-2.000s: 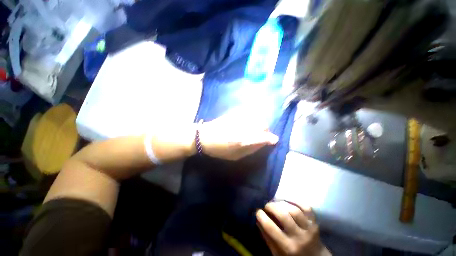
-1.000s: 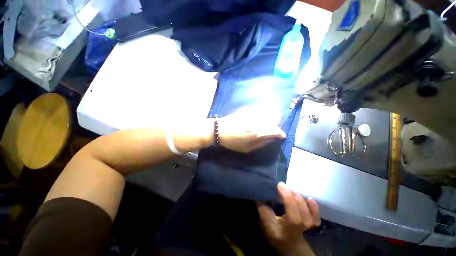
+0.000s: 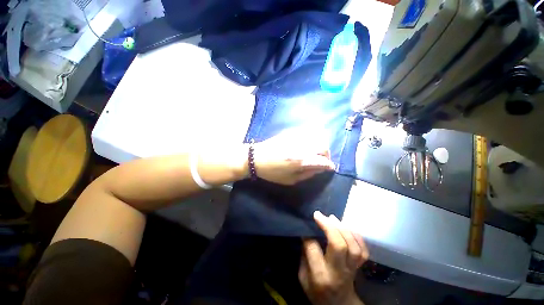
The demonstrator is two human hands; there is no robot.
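The dark navy garment [image 3: 280, 208] runs from a bunched heap at the back of the table, under the lamp, and down over the front edge. My left hand [image 3: 298, 164] reaches in from the left and lies on the cloth, fingertips together at its right edge; glare washes out its upper part. My right hand [image 3: 334, 256] is at the table's front edge, with the garment's edge between thumb and fingers. The beige-grey sewing machine head [image 3: 441, 65] stands at right. Its needle area [image 3: 352, 122] is beside the cloth and partly lost in glare.
Wire loops [image 3: 420, 170], a white disc [image 3: 441, 155] and a yellow-brown ruler [image 3: 478, 196] lie right of the needle. A yellow strip [image 3: 274, 293] shows below the front edge. A round wooden stool [image 3: 58, 158] and a shelf of papers and plastic [image 3: 53, 56] are at left.
My right hand has moved slightly left and up with the cloth edge. The cloth's right edge by my left fingertips now lies flatter and wider. The blurred view has become steadier.
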